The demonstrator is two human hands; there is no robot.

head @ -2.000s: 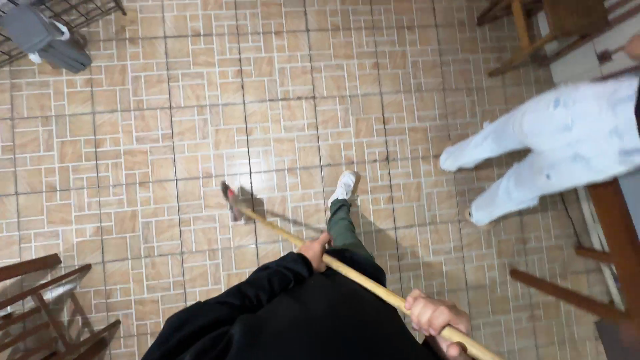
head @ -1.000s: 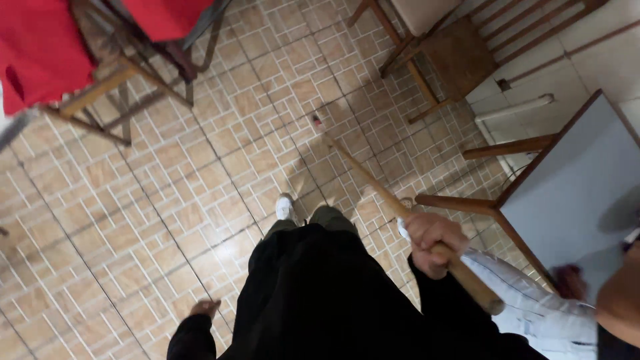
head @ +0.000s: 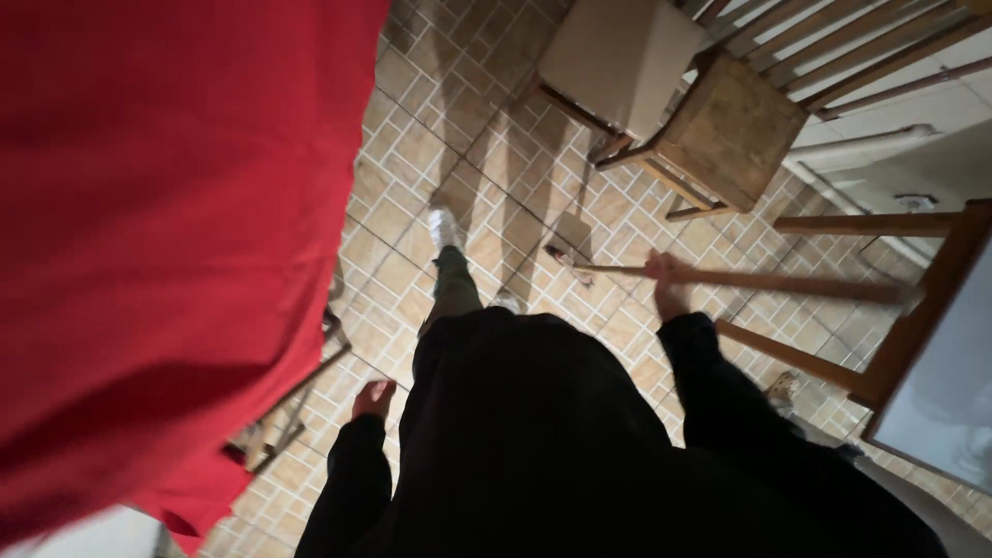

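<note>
My right hand (head: 668,280) is closed around the wooden handle of a long-handled floor brush or broom (head: 783,283). The handle runs from near the table at the right down to a small dark and reddish head (head: 568,262) on the tiled floor. Motion blurs the handle's thick near end, and the head is too small to tell its exact kind. My left hand (head: 375,398) hangs low beside my body, near the edge of a red cloth (head: 178,194), holding nothing that shows; its fingers are partly hidden.
The red cloth fills the left side, with folding wooden legs (head: 291,434) below it. Wooden chairs (head: 736,132) stand at the upper right by the wall pipe (head: 860,143). A table with a pale top (head: 945,372) is at the right; another person's shoe (head: 783,387) is beside it.
Two seconds ago both my hands held the handle; my left hand has let go and hangs at my side. The view has moved over the floor to the red cloth and chairs.
</note>
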